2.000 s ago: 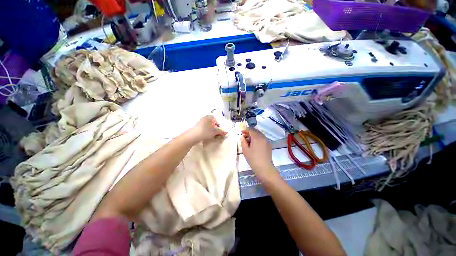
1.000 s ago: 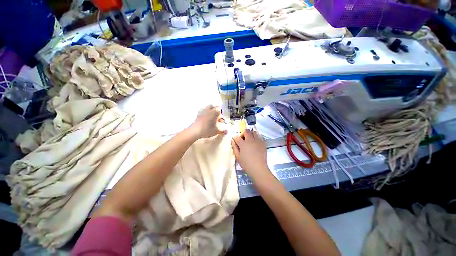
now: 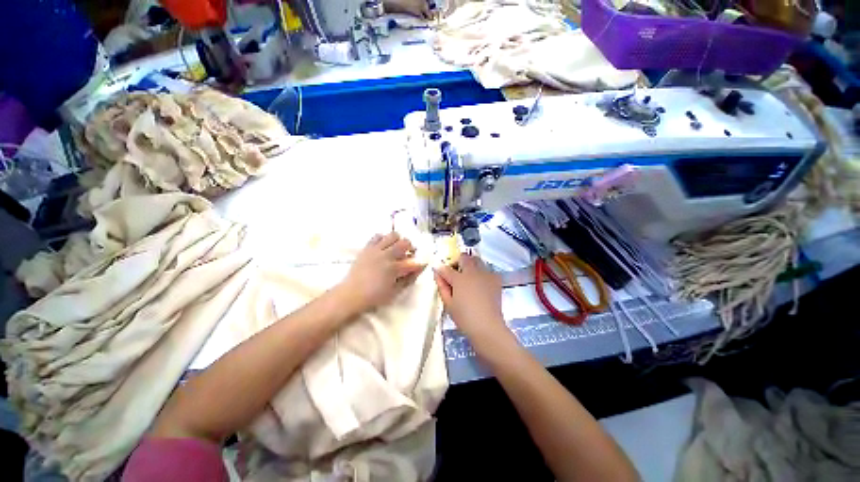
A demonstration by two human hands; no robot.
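A cream garment piece [image 3: 363, 377] lies on the white table under my hands and hangs over its front edge. Its upper edge is at the presser foot and needle [image 3: 451, 224] of the white sewing machine [image 3: 585, 151]. My left hand [image 3: 385, 270] is bare and grips the cloth just left of and in front of the needle. My right hand [image 3: 469, 290] is bare and pinches the cloth edge just in front of the needle. Glare washes out the cloth near the needle, so the stitching is not clear.
A heap of cream garment pieces [image 3: 123, 320] lies at left. Scissors [image 3: 570, 287] and pale strips [image 3: 630, 249] lie right of the needle. Cream ties [image 3: 740, 264] hang at the machine's right end. A purple basket [image 3: 684, 42] and a blue crate [image 3: 368, 105] are behind.
My left hand has moved down and nearer me on the cloth, away from the needle. My right hand is slightly lower, still at the cloth edge. The view has shifted slightly.
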